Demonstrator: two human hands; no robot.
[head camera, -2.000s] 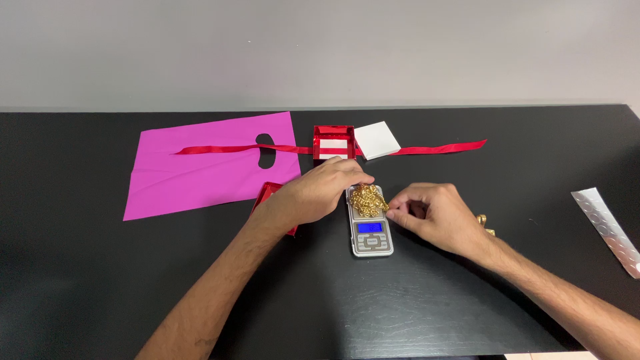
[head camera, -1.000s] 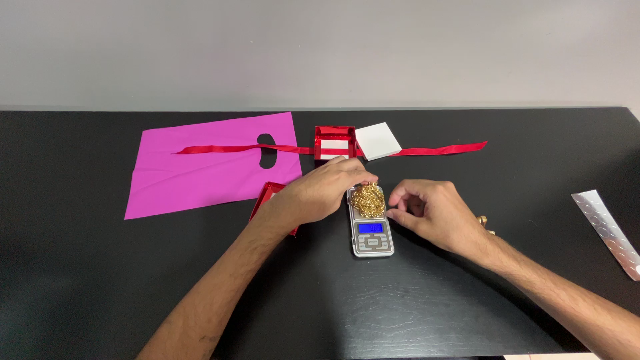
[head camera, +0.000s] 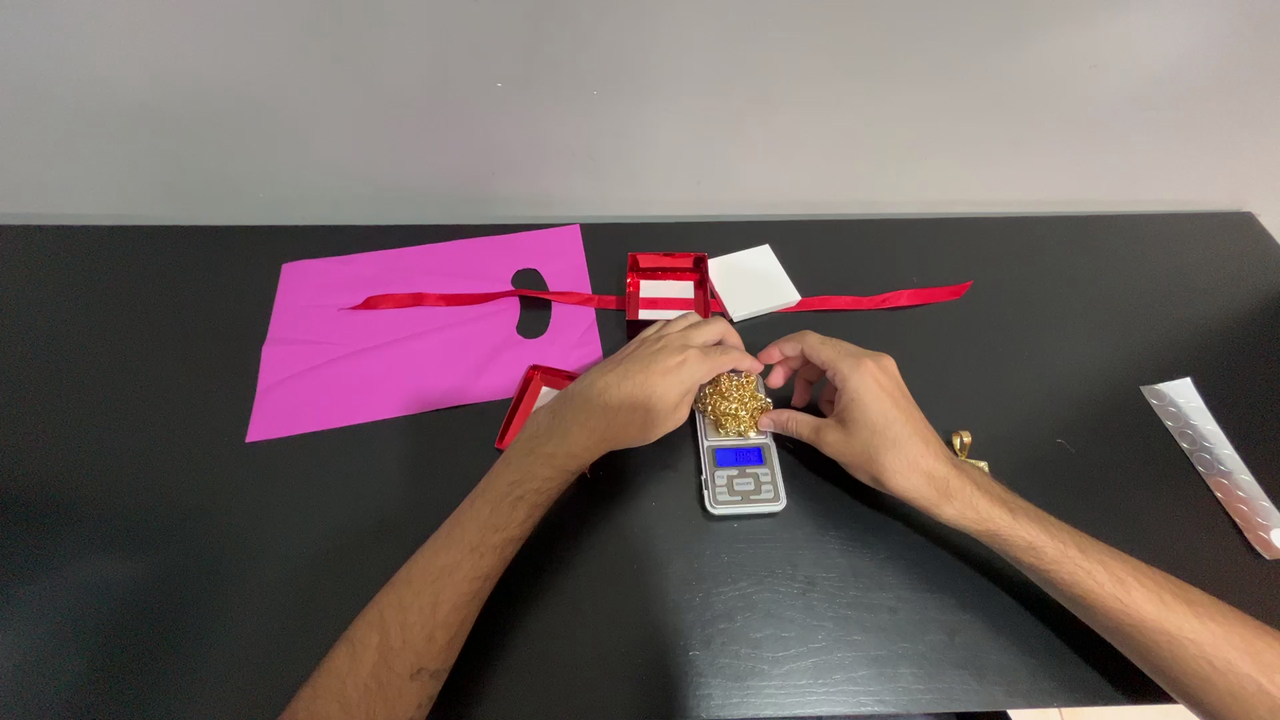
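A gold-coloured metal chain (head camera: 735, 403) lies heaped on the upper plate of a small silver digital pocket scale (head camera: 743, 487), whose blue display is lit. My left hand (head camera: 668, 375) rests at the chain's upper left, palm down, its fingertips at the top end of the scale. Whether those fingers hold anything is hidden. On the right side, my right hand (head camera: 842, 405) has its thumb tip at the heap's lower right edge, with the index finger raised and apart from the thumb. Near my right wrist lies a gold-coloured pendant (head camera: 962, 444), partly hidden by the forearm.
Behind the scale stand an open red box (head camera: 667, 262) and a white square pad (head camera: 752, 282). A red ribbon (head camera: 885, 300) runs under them and across a pink plastic bag (head camera: 400, 350). A red box lid (head camera: 521, 408) lies beside my left wrist; a silver sticker strip (head camera: 1210, 460) lies far right.
My right hand's fingers have spread and its index finger has risen toward the top of the scale. My left hand has stayed nearly still.
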